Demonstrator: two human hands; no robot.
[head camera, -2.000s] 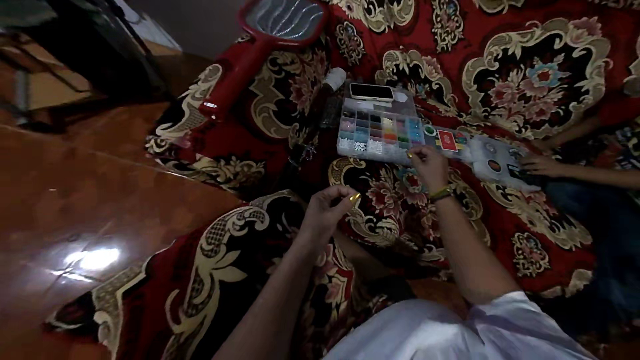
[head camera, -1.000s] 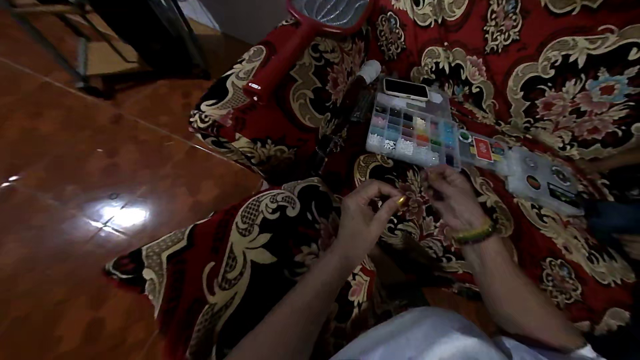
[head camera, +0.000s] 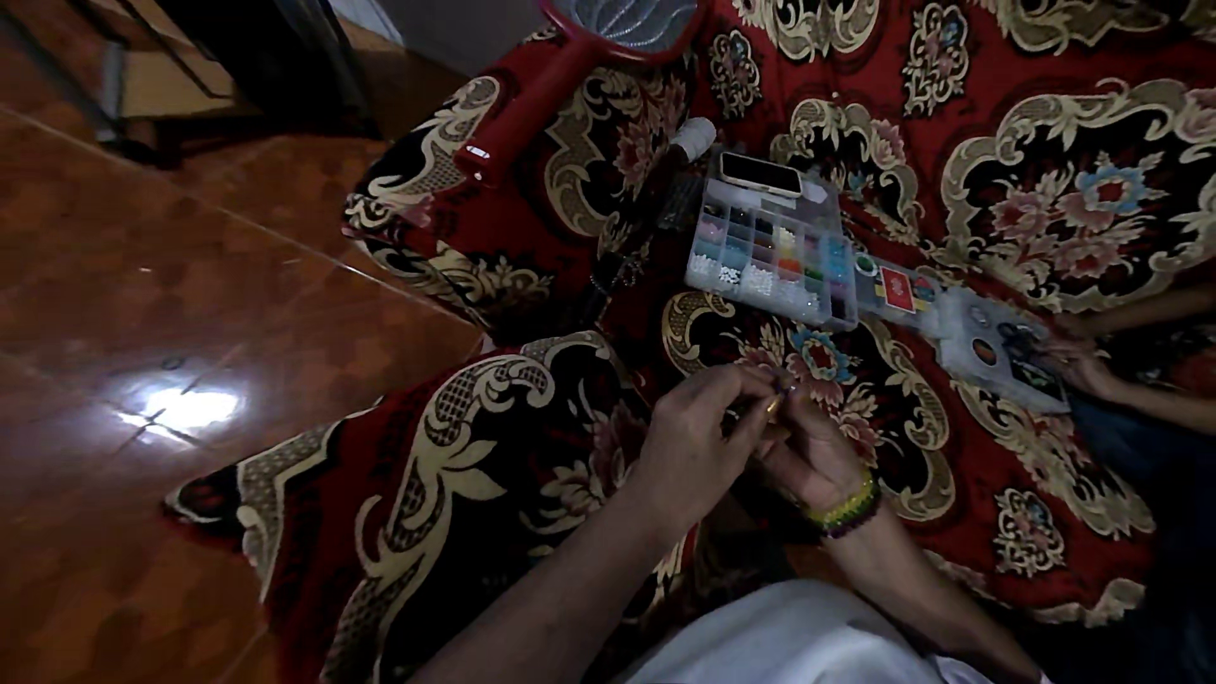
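Note:
My left hand (head camera: 698, 442) and my right hand (head camera: 812, 451) meet above the sofa, fingertips touching. A small yellow item (head camera: 772, 407) shows at the left hand's pinched fingertips; whether it is a bead or a painted nail cannot be told. What lies between the right fingers is too small to make out. A green, yellow and dark beaded bracelet (head camera: 845, 510) circles my right wrist. Beyond the hands lies a clear compartment box of beads (head camera: 760, 275), many colours in its cells, with a smartphone (head camera: 761, 175) on its lid.
Right of the bead box are a second clear plastic case (head camera: 997, 351) and a red card (head camera: 897, 289). Another person's hands (head camera: 1083, 356) touch that case. A red electric swatter (head camera: 541, 104) rests on the sofa arm, near a white spool (head camera: 695, 138). A patterned cover (head camera: 456, 475) drapes at left.
My right hand has come away from the edge of the bead box and down to my left hand. The two hands, apart two seconds ago, now touch. The view has shifted.

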